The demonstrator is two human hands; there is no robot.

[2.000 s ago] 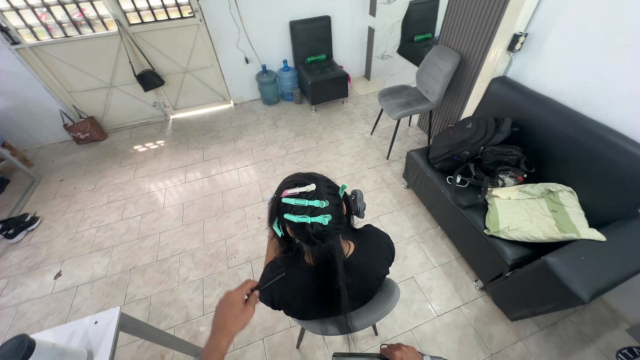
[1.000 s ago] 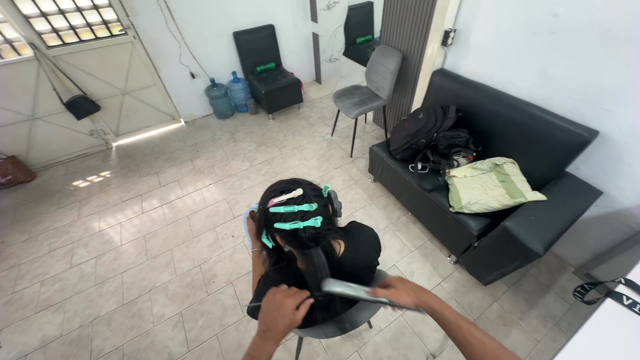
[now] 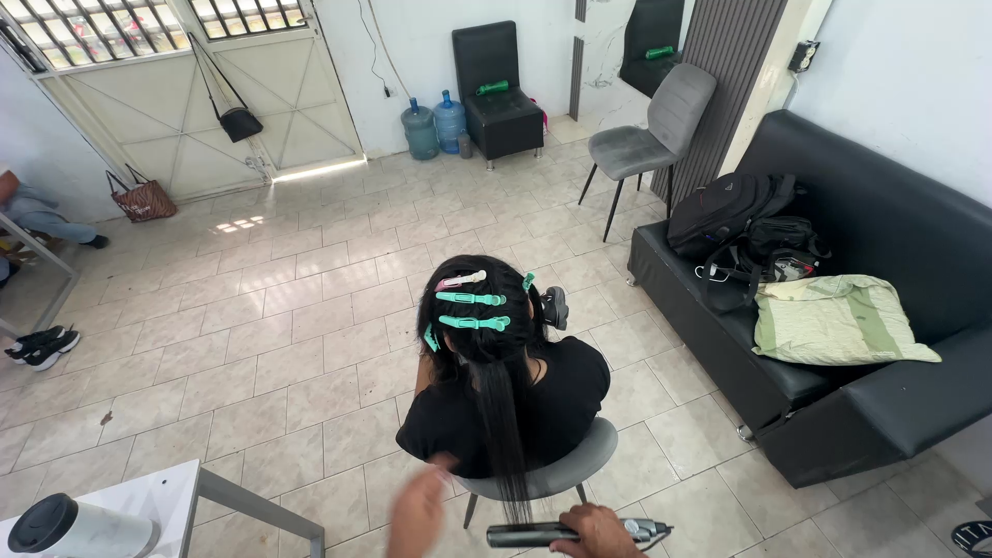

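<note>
A person in a black top sits on a grey chair (image 3: 597, 457), back to me, with long dark hair (image 3: 496, 418) hanging down the back. Teal sectioning clips (image 3: 474, 322) and a pink and white clip (image 3: 462, 280) hold the upper hair. My right hand (image 3: 597, 531) grips a hair straightener (image 3: 535, 535), whose plates lie at the lower ends of the hanging hair. Left of the hair, my left hand (image 3: 422, 500) is blurred by motion near the chair's left side; whether it holds anything is not clear.
A white table (image 3: 167, 496) with a lidded tumbler (image 3: 85, 527) stands at lower left. On the right is a black sofa (image 3: 806, 395) with a backpack (image 3: 721, 213) and a green and cream cloth (image 3: 841, 322). An unoccupied grey chair (image 3: 628, 151) stands beyond.
The straightener has moved down to the hair's lower ends with my right hand. My left hand, near the hair a second ago, is now left of it. The view has shifted.
</note>
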